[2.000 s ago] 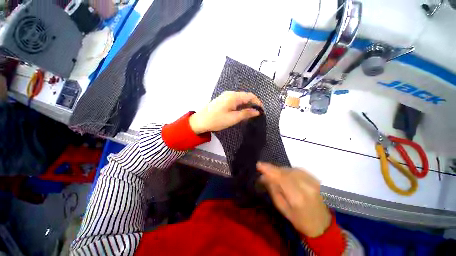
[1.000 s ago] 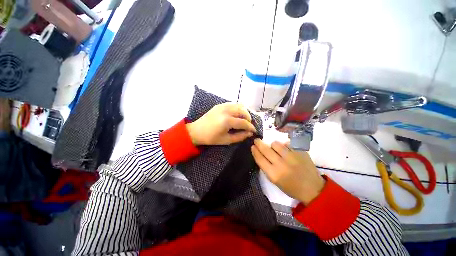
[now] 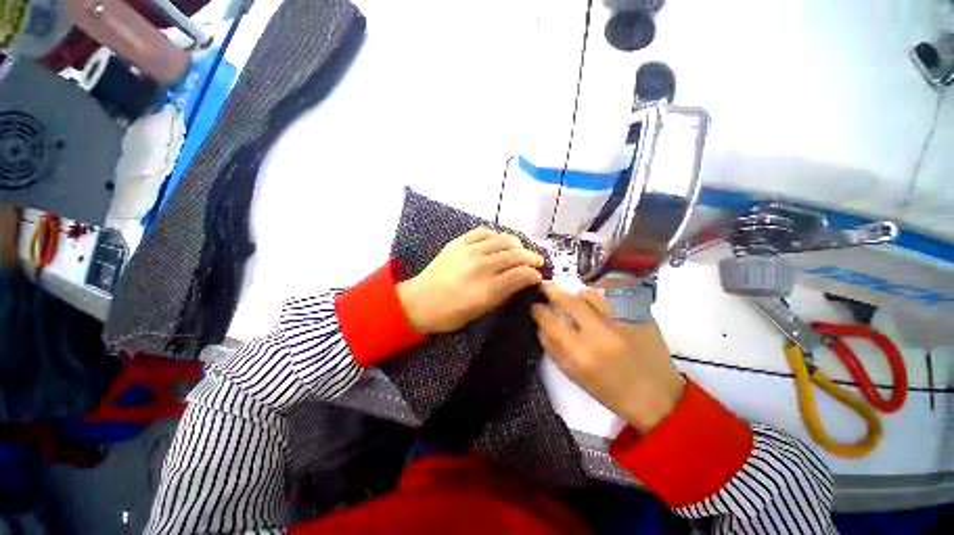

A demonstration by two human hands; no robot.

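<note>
A dark fine-check cut panel [image 3: 431, 228] lies left of the presser foot [image 3: 566, 261] and hangs over the table's front edge. A plainer black second panel [image 3: 492, 366] lies on it. My left hand [image 3: 471, 280] presses on the checked panel, fingertips at the cloth edge close to the foot. My right hand [image 3: 607, 350] is beside it, its fingertips at the black cloth's edge. The fingertips of both hands nearly meet. The needle is too small to make out.
A panel stack [image 3: 235, 167] lies at the left. Scissors [image 3: 837, 381] with red and yellow handles lie at the right, near a small dark cut piece [image 3: 850, 305]. The white machine head [image 3: 837, 136] spans the upper right. A grey vented box [image 3: 52, 146] stands far left.
Since two seconds ago both hands have come together beside the foot, with the cloth edge between them. Over the last second they have shifted only slightly. The view has turned too.
</note>
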